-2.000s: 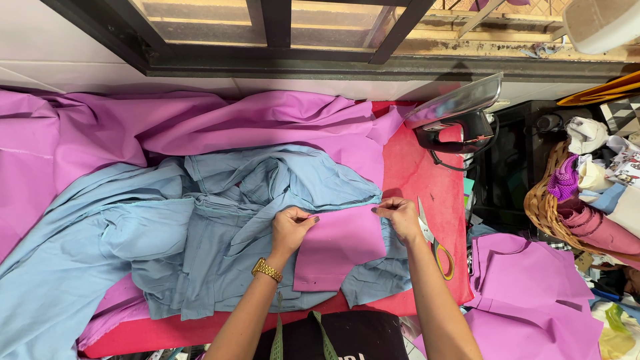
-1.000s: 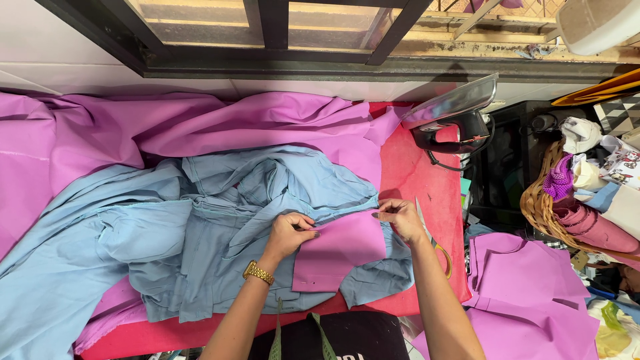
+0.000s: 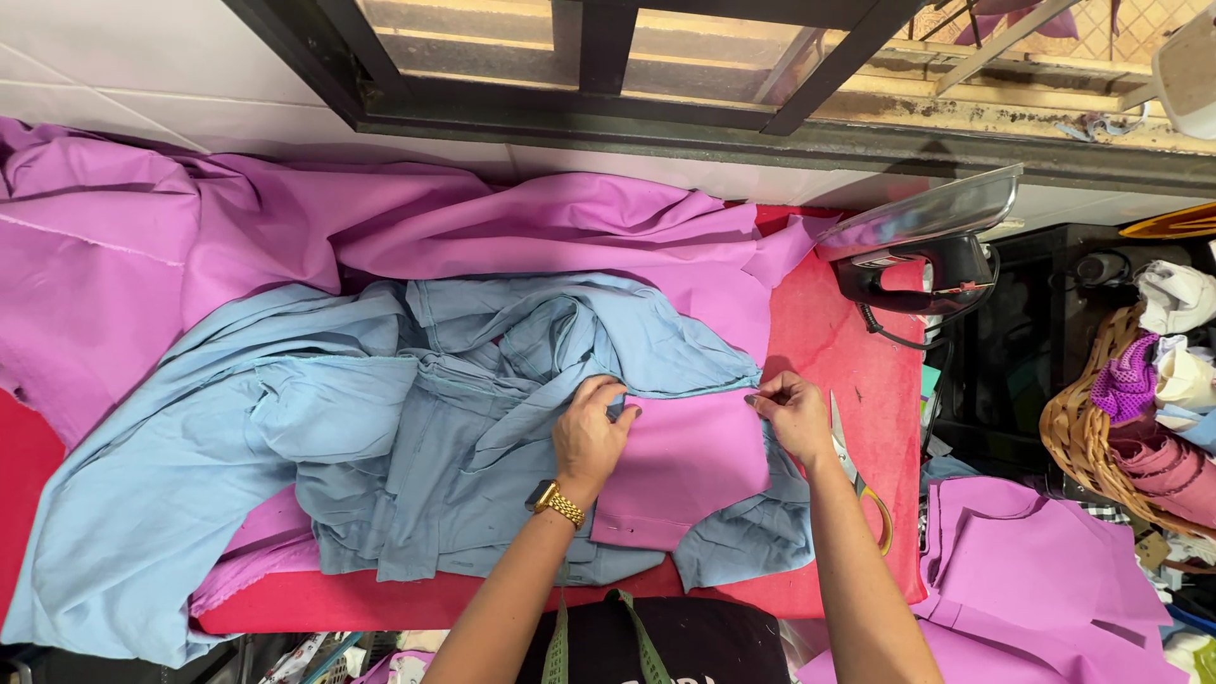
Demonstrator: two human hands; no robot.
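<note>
A small pink-purple fabric piece [image 3: 686, 470] lies over a light blue garment [image 3: 456, 408], its top edge along the garment's seamed edge. My left hand [image 3: 589, 437] is at the piece's upper left corner, thumb and fingers pinching there, a gold watch on the wrist. At the upper right corner my right hand [image 3: 794, 414] pinches the piece and the blue edge between thumb and fingers. Scissors [image 3: 860, 484] lie partly behind my right forearm. A green measuring tape [image 3: 632, 627] hangs in front of my body.
An iron [image 3: 921, 266] rests at the red-covered table's [image 3: 845, 342] back right corner. Large purple cloth [image 3: 399, 218] lies along the wall below the window frame [image 3: 589, 114]. Cut purple pieces [image 3: 1035, 560] lie at the lower right, near a wicker basket [image 3: 1083, 446] of cloth.
</note>
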